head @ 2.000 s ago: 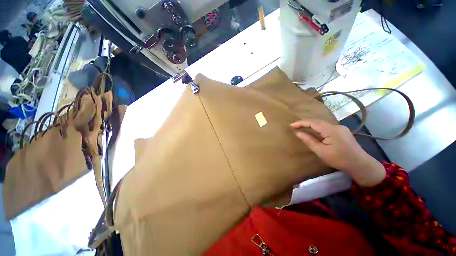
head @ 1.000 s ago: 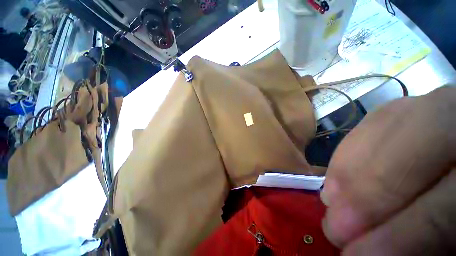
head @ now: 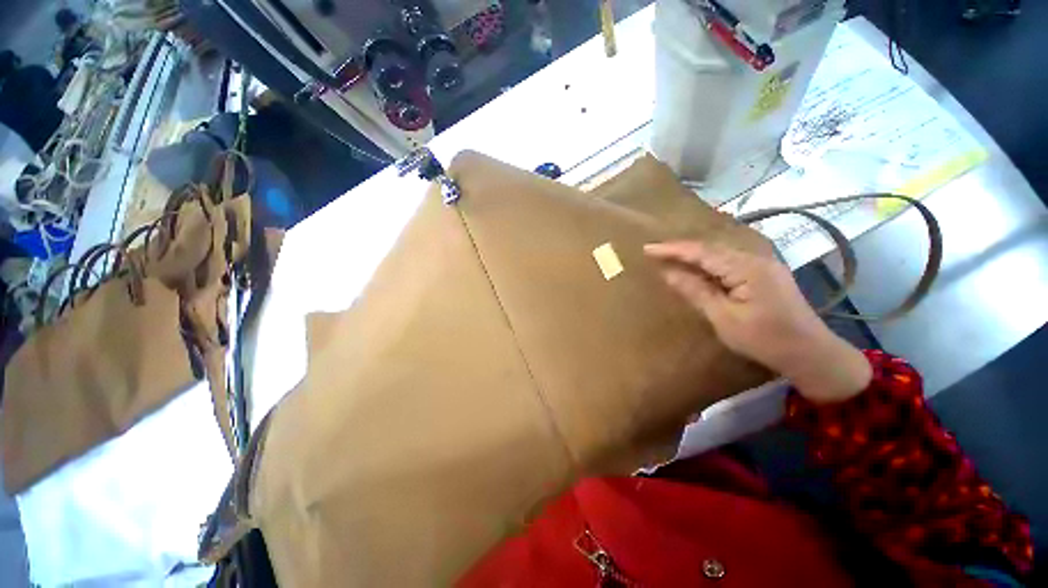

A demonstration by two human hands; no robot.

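A large brown bag body panel (head: pixel 391 379) lies over the machine table and down to the red apron. A thin dark seam (head: pixel 506 319) runs down it from the presser foot (head: pixel 448 192). A pale yellow sticker (head: pixel 608 261) is on the panel right of the seam. My right hand (head: pixel 753 301) rests on the panel's right part, fingers slightly apart and pointing left, just right of the sticker, holding nothing. Narrow brown handles (head: pixel 929 247) loop out beyond the panel's right edge. My left hand is out of the picture.
The white machine pillar (head: pixel 718 109) stands behind the panel, with a red-handled tool (head: pixel 736 40) on it. Dark tension knobs (head: pixel 397 69) are on the head. A marked paper sheet (head: pixel 885 126) lies right. Stacked brown panels (head: pixel 109 345) are at the left beside a metal rail.
One second ago my right hand was large and close to the camera at the lower right. Now it is back on the panel, and the panel's right part lies flatter.
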